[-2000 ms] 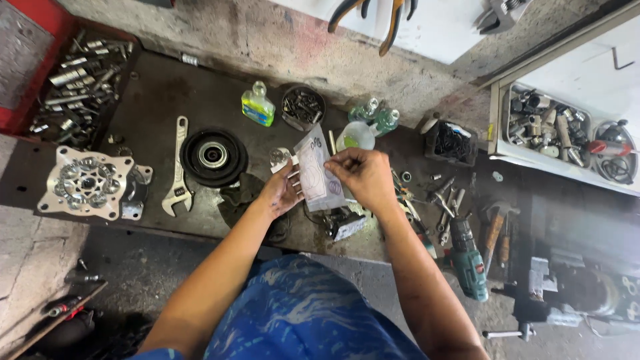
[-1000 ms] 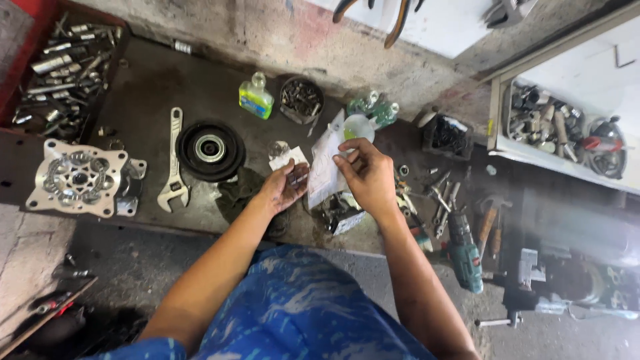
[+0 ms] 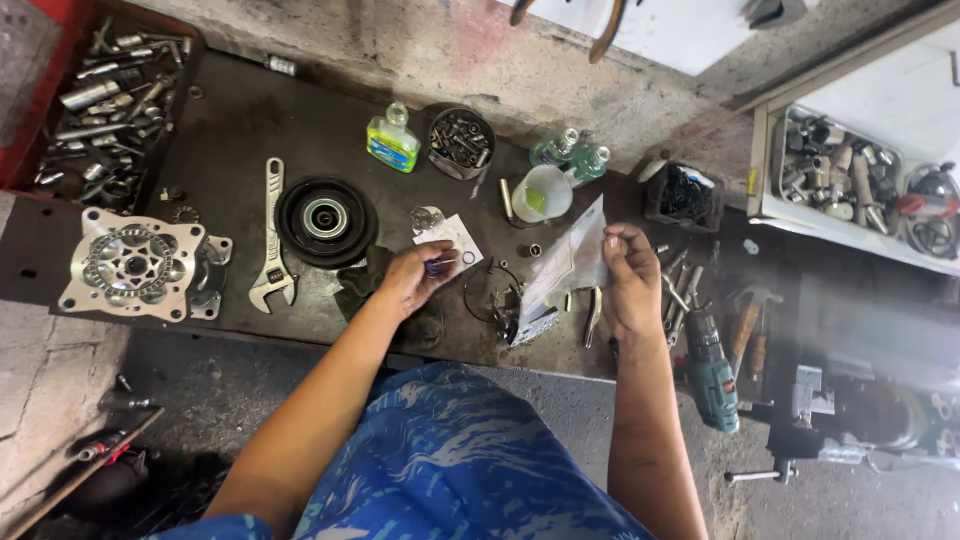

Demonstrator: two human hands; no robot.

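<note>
My right hand (image 3: 631, 274) pinches the right edge of a clear plastic bag (image 3: 570, 255) with some thin outline showing in it. My left hand (image 3: 424, 274) is palm up with its fingers curled around something small and dark. Beside its fingertips lies a small white paper (image 3: 456, 238) with a small ring at its edge. A black pulley (image 3: 325, 223) and an adjustable wrench (image 3: 271, 236) lie left of that hand. The machined metal compressor-like part (image 3: 135, 262) rests at the bench's left end. A dark cloth (image 3: 360, 289) lies partly behind my left hand.
Along the back stand a bottle of green liquid (image 3: 392, 142), a round tin of bolts (image 3: 461, 142), a plastic cup (image 3: 541, 193) and glass bottles (image 3: 589, 163). A socket tray (image 3: 191, 82) is at left; a black parts box (image 3: 682, 196), green power drill (image 3: 709, 375) and hammer (image 3: 746, 326) are at right.
My hands have moved apart. The left hand has come away from the bag, and the bag is now held by the right hand alone, farther right.
</note>
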